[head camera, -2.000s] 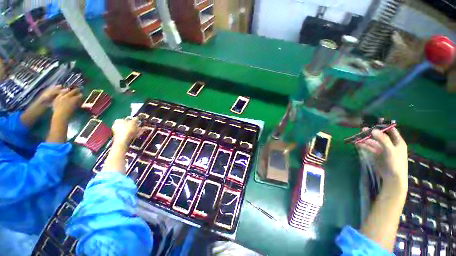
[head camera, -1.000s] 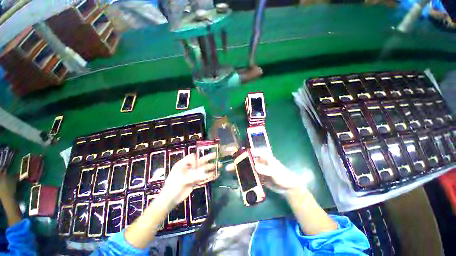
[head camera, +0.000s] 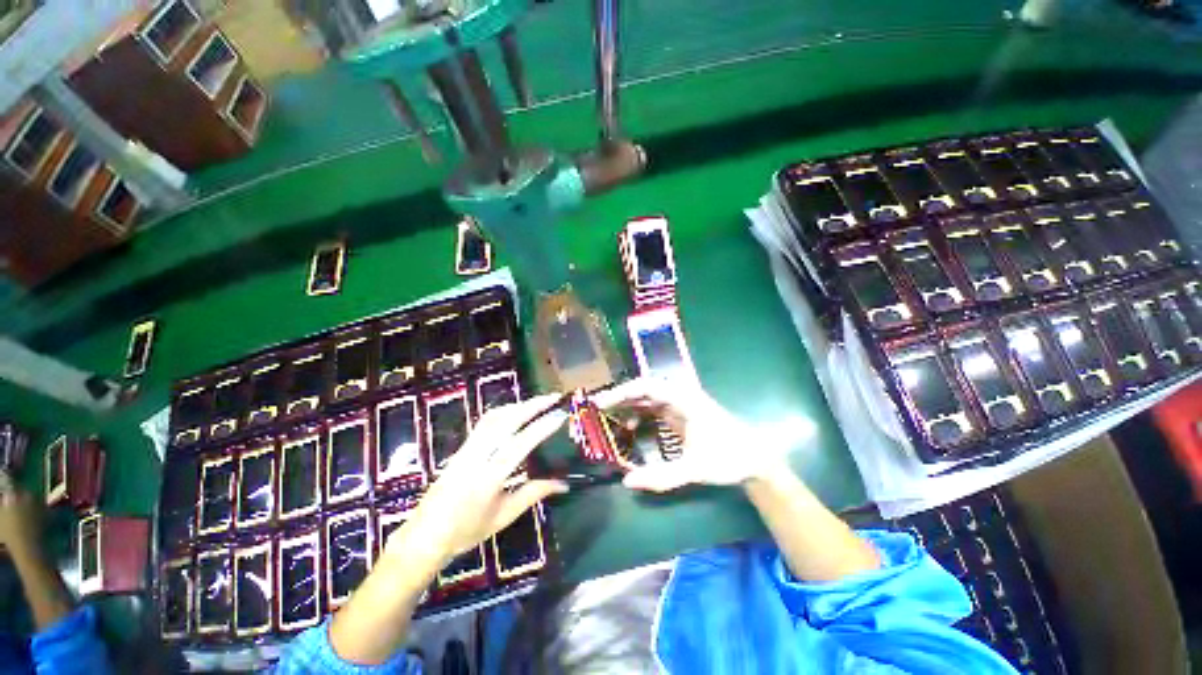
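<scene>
A red-and-gold phone unit (head camera: pixel 597 433) is tilted edge-on between my hands, in front of the press. My right hand (head camera: pixel 705 442) grips it from the right, partly hiding it. My left hand (head camera: pixel 475 488) has its thumb and fingers spread, with fingertips close to the unit's left edge; contact is unclear. The green hand press (head camera: pixel 501 185) stands beyond, with its brown fixture (head camera: pixel 573 346) just past the unit. Stacked phone parts (head camera: pixel 659 340) stand right of the fixture, partly behind my right hand.
The left phone tray (head camera: pixel 345 455) lies beside my left hand. The raised right tray (head camera: pixel 982 290) sits on liner sheets (head camera: pixel 844 435). Loose phones (head camera: pixel 327 268) lie beyond the left tray. Brown racks (head camera: pixel 171 79) stand far left. Another person's hand (head camera: pixel 20 521) is at the left edge.
My hands have come closer together, and the separate pieces they held now appear as one edge-on unit. Earlier my right hand held dark-and-red pieces by the right tray. The view has swung right.
</scene>
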